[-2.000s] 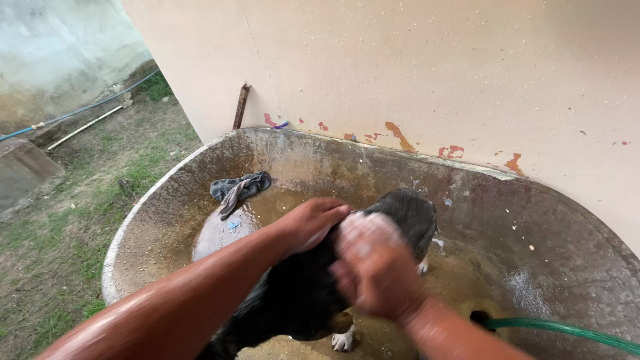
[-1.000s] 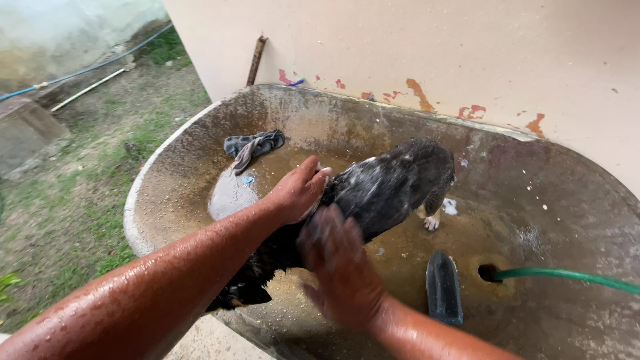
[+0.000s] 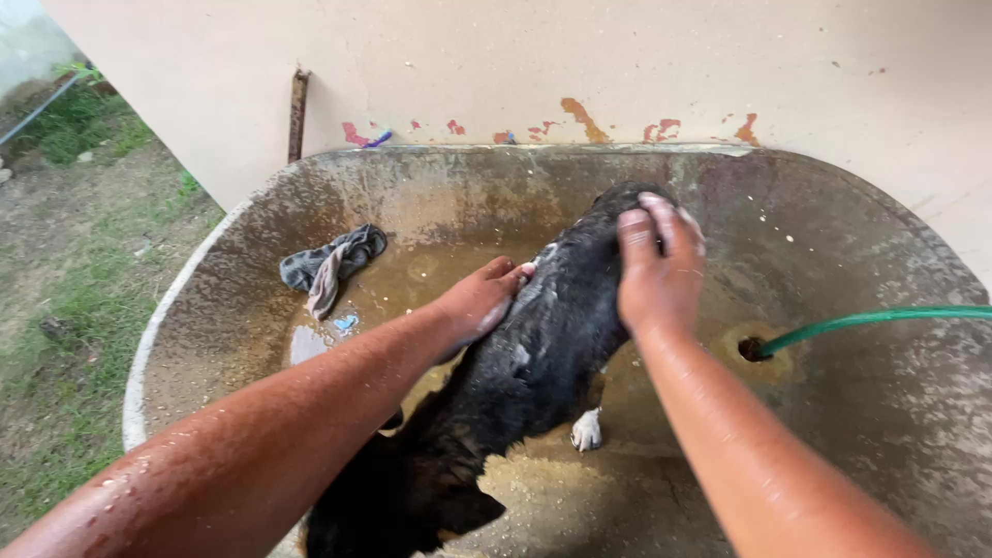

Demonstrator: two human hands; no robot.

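Observation:
A wet black dog with a white paw stands in a large concrete basin, its head toward the bottom of the view and white suds on its back. My left hand rests against the dog's side at mid-back, fingers on the fur and nothing gripped. On the dog's rump lies my right hand, suds on its fingers, which are spread a little. Both forearms are wet. The dog's face is mostly out of sight.
Wet grey socks or cloth lie at the basin's left, near a small blue piece. A green hose runs into the drain hole. Behind the rim rises a painted wall, with a rusty metal bar beside it.
My right hand has moved from the dog's upper back to its rump. The dark oblong object seen near the drain one second ago no longer shows.

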